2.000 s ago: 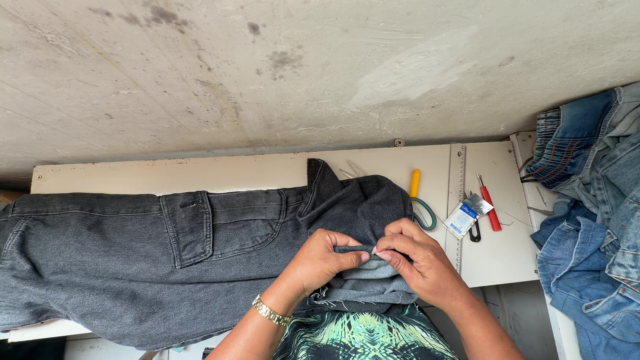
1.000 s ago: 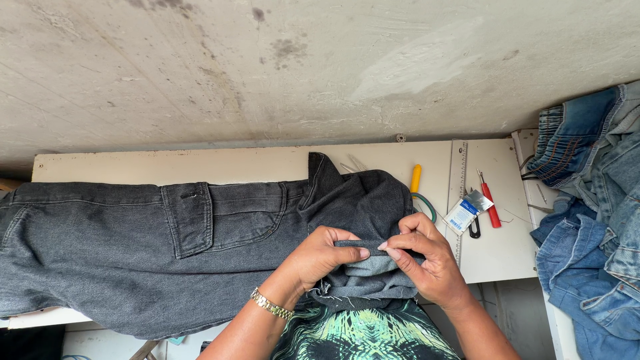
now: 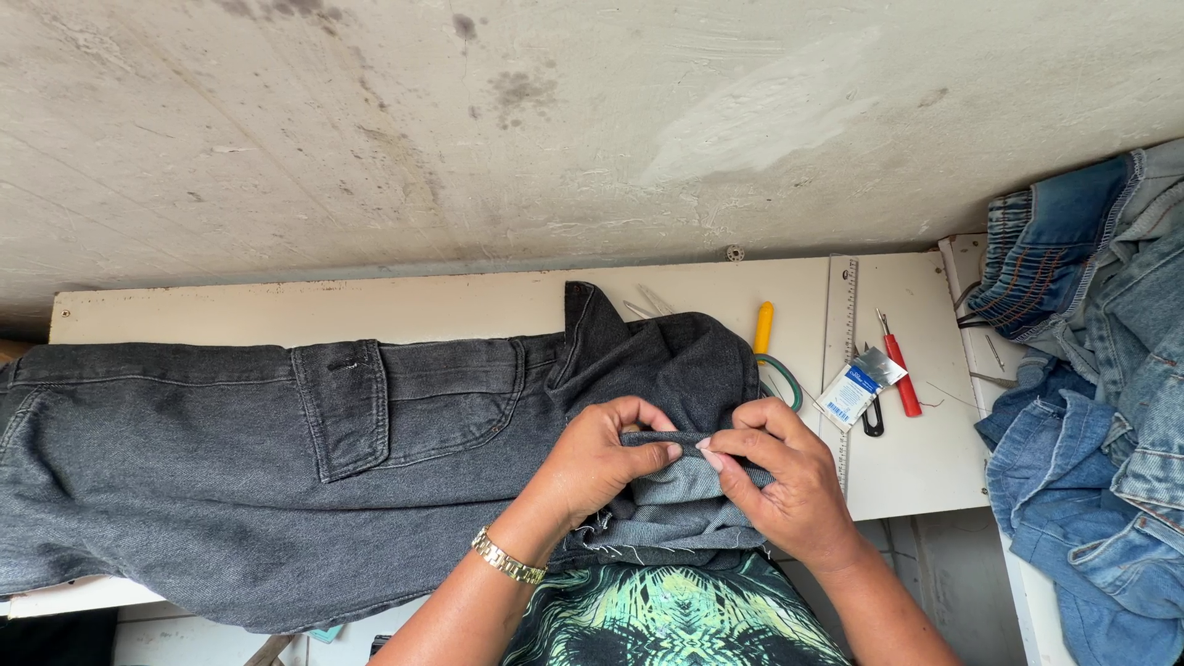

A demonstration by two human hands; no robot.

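Dark grey denim cargo trousers lie across the table, with a flapped pocket facing up. Near their right end, my left hand pinches a narrow folded edge of the denim between thumb and fingers. My right hand grips the same edge just beside it, thumb and fingertips together; whether a needle is between them cannot be told. Below both hands, the lighter inner side of the cloth shows, with frayed white threads along its raw edge.
On the white table lie a clear ruler, a red seam ripper, a blue-and-white packet, black thread snips and a yellow-handled tool. Blue denim garments are heaped at the right. A stained wall stands behind.
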